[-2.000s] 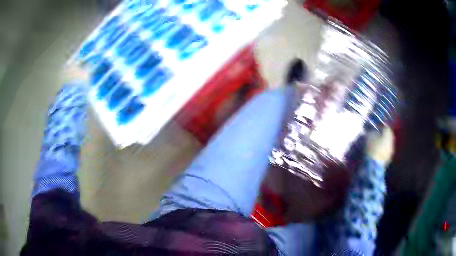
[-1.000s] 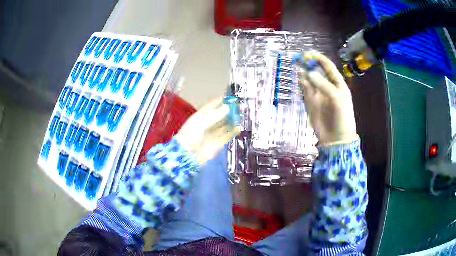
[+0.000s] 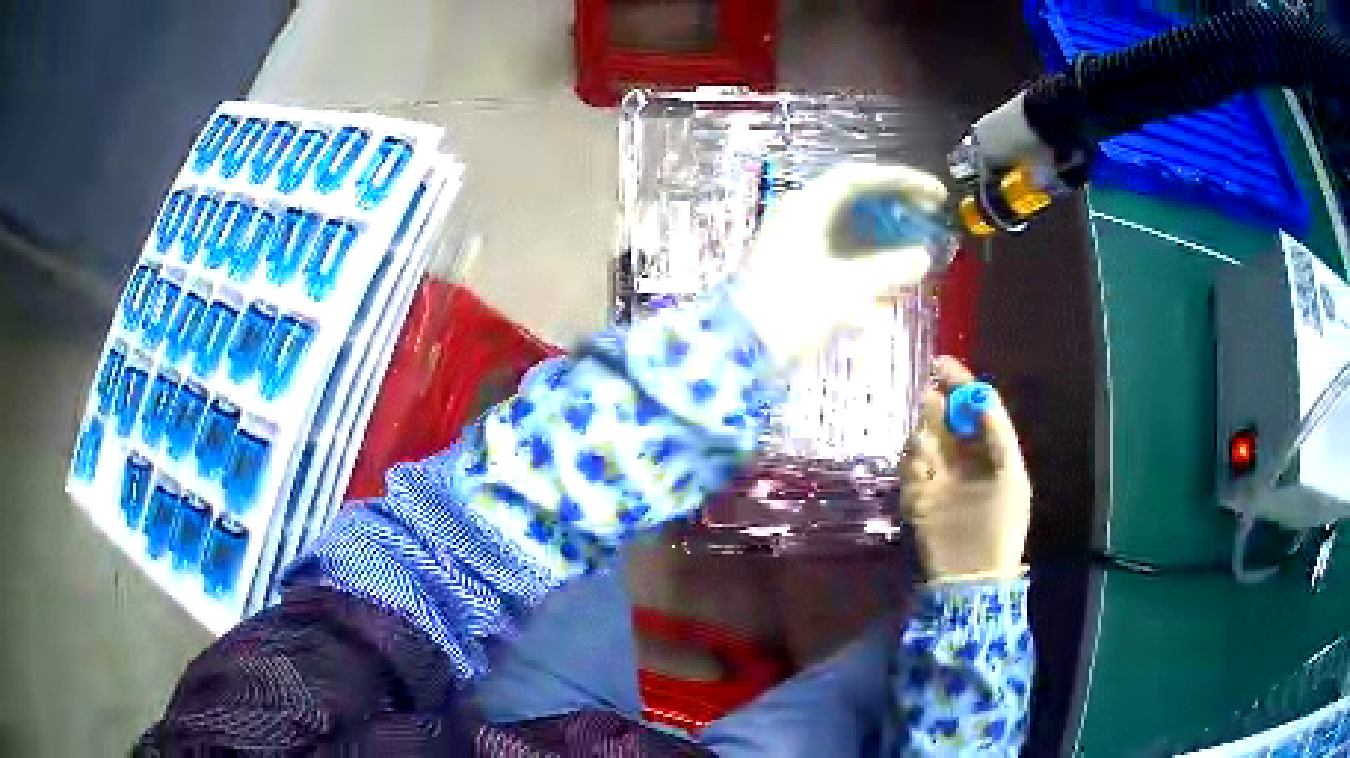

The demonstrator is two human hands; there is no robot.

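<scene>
My left hand (image 3: pixel 829 259), in an off-white glove, holds a translucent blue housing (image 3: pixel 884 222) close to the nozzle (image 3: pixel 1004 185) of the black hose. Whether they touch cannot be told. My right hand (image 3: pixel 970 496), gloved, is lower and to the right, holding a small blue insert (image 3: pixel 971 407) between thumb and fingers. The clear blister tray (image 3: pixel 681 193) lies under my left hand and forearm, which hide most of its small parts. The white foam tray stack (image 3: pixel 318 219) at the left holds rows of blue housings (image 3: pixel 252 351).
A red stool (image 3: pixel 444 370) is under the foam trays and another (image 3: pixel 674 45) stands at the top. The green bench (image 3: pixel 1162 400) on the right bears a grey-white control box (image 3: pixel 1281 385) with a red switch. A blue plastic tray (image 3: pixel 1207 141) lies at upper right. The black hose (image 3: pixel 1184 82) reaches in from the right.
My left hand has moved right and up across the clear tray to the nozzle with the housing. My right hand has moved down from the tray, holding the blue insert. The view has shifted slightly.
</scene>
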